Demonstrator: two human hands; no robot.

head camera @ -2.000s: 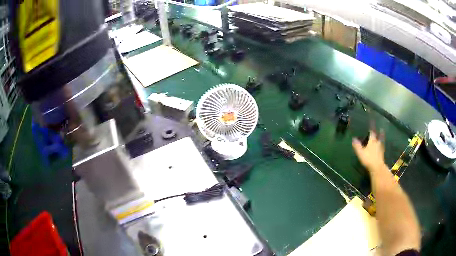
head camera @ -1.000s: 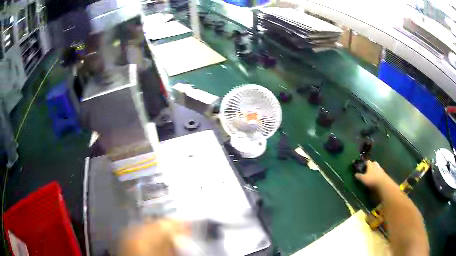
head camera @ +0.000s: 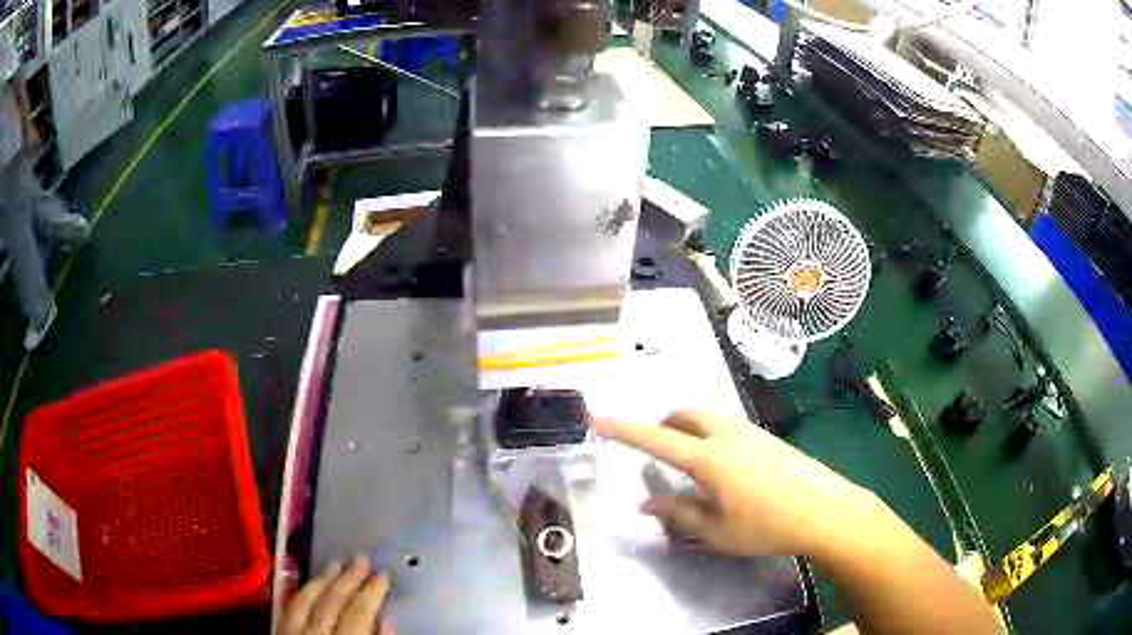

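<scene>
A black power adapter [head camera: 541,418] sits in the welding nest [head camera: 507,460] under the silver horn [head camera: 552,223], whose yellow-orange band is just above it. My right hand [head camera: 732,484] is over the base plate at the right, index finger extended to the adapter's right edge, other fingers loosely bent, holding nothing visible. My left hand [head camera: 335,603] rests at the plate's front left corner, cut off by the bottom edge, with nothing seen in it. The dark clamp bar with a silver ring [head camera: 550,546] lies in front of the nest.
A red basket [head camera: 143,484] stands left of the base plate [head camera: 372,434]. A white fan [head camera: 801,275] is at its right. Several adapters lie on the green conveyor [head camera: 857,428], crossed by a striped guide bar [head camera: 1055,533]. A person's legs [head camera: 44,236] show at far left.
The view has turned left toward the press. My right hand has moved from the belt to the nest. An adapter now sits in the nest. My left hand is at the plate's front left.
</scene>
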